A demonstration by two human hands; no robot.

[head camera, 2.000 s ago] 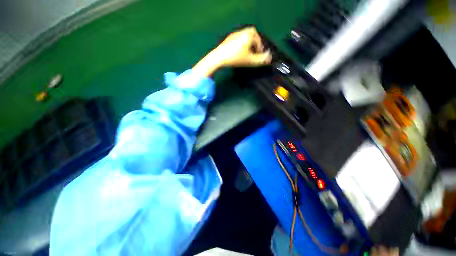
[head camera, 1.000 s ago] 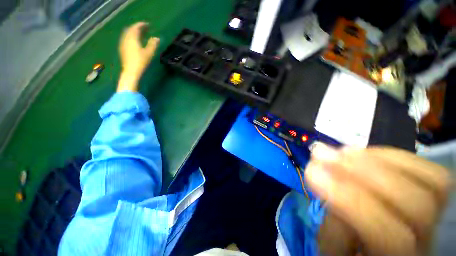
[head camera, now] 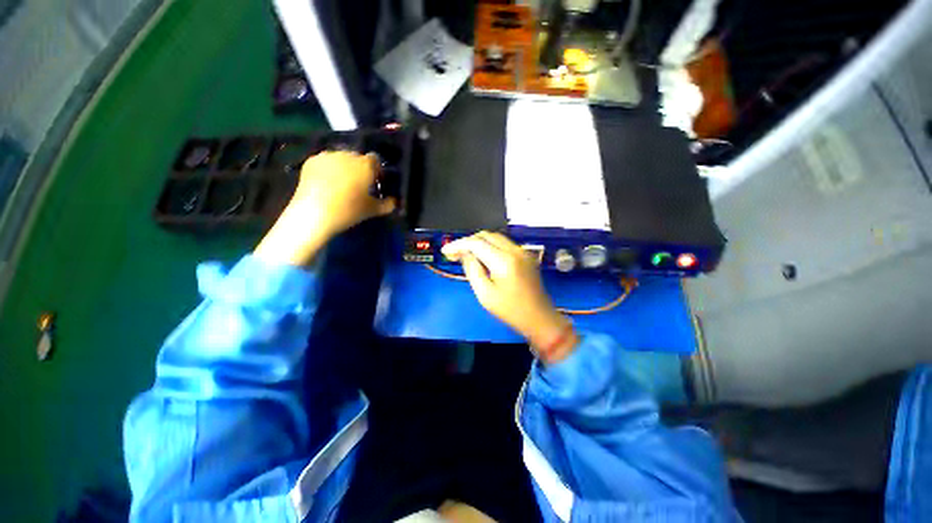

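Note:
My left hand point(head camera: 332, 194) is over the right end of the black compartment tray point(head camera: 212, 218), fingers curled down at a pocket. The hand hides what its fingers touch. My right hand point(head camera: 503, 284) is in front of the machine's blue control panel point(head camera: 620, 257), thumb and fingertips pinched together near the red digits. A small pale spot shows at the fingertips, too blurred to tell if something is held. Dark round shapes lie in some tray pockets.
A white paper sheet point(head camera: 557, 169) lies on the black machine top point(head camera: 460, 189). Behind are orange fixture blocks point(head camera: 503, 51) and a loose printed sheet point(head camera: 429, 66). An orange cable point(head camera: 603, 304) loops below the panel. A small module point(head camera: 44, 337) lies on the green bench point(head camera: 97, 266). A person's blue sleeve point(head camera: 913, 449) shows at right.
The view has turned towards the machine. My left hand has gone from the open bench to the tray's right end. My right hand has moved from close to the camera to the panel.

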